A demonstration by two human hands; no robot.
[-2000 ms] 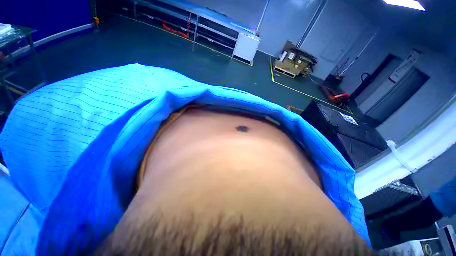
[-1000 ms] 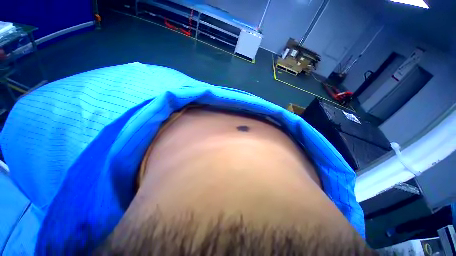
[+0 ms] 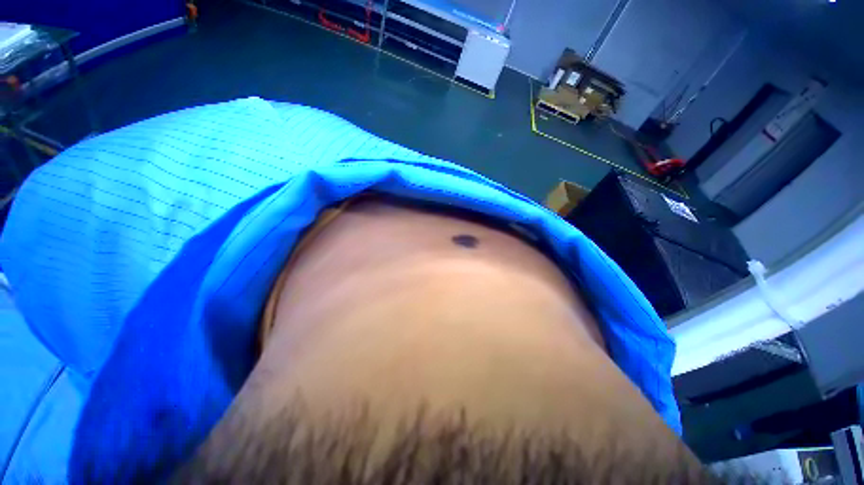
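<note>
Neither my left hand nor my right hand is in view. My neck, hair and light blue smock with fine dark lines fill most of the picture. Nearest beyond the smock, on the right, is a white wrapped stack, long and bent by the lens, with a narrow white strip standing up at its edge. It lies above a dark frame or trolley. No hand touches it in view.
A dark block with a pale label stands behind the smock, beside a small open carton. Farther back are a pallet with cardboard, a red pallet jack, a white cabinet and a metal table. A dark sleeve or leg shows lower right.
The background has shifted a little as the camera turned. More of the small carton shows. The blue-and-dark clothed person at the right edge shows less. No hand has appeared.
</note>
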